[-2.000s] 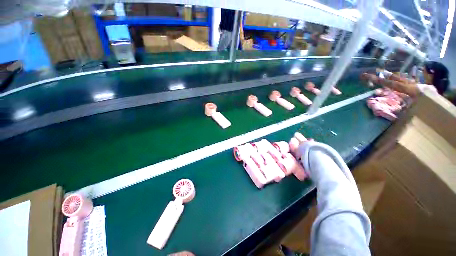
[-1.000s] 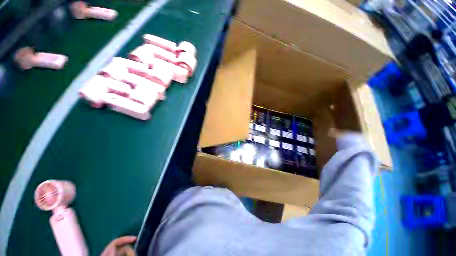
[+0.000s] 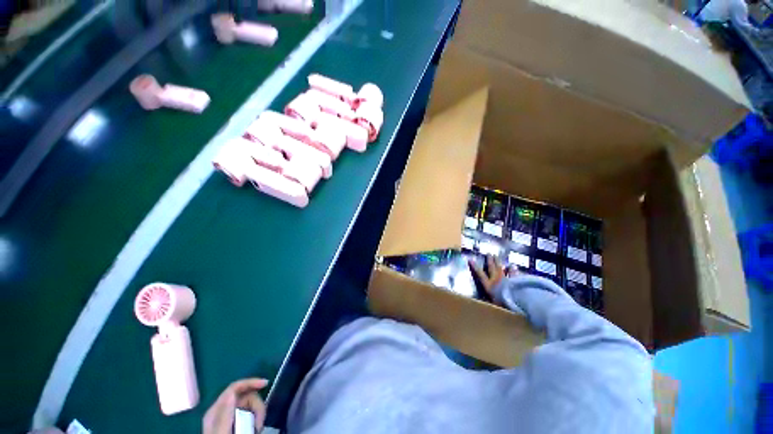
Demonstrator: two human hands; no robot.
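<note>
My right hand (image 3: 492, 275) is inside the open carton (image 3: 449, 315), fingers apart on the tops of black glossy boxes (image 3: 536, 242); no box is seen lifted. My left hand (image 3: 232, 407) is at the bench's front edge, cut off by the bottom of the picture, fingers curled. A small white piece (image 3: 244, 421) shows at its fingers; whether it is gripped is unclear. A single pink fan (image 3: 174, 369) lies on the green bench left of my left hand, its slatted head away from me.
A pile of pink fans (image 3: 292, 144) lies on the bench beside the white strip (image 3: 152, 216). Single fans (image 3: 182, 97) lie on the dark green belt beyond it. The carton's raised flaps (image 3: 434, 182) stand around its opening. Blue floor (image 3: 725, 381) shows at right.
The view has swung from the conveyor to the carton at right. My right hand has left the fan pile and gone down into the carton onto the black boxes. My left hand has come into view.
</note>
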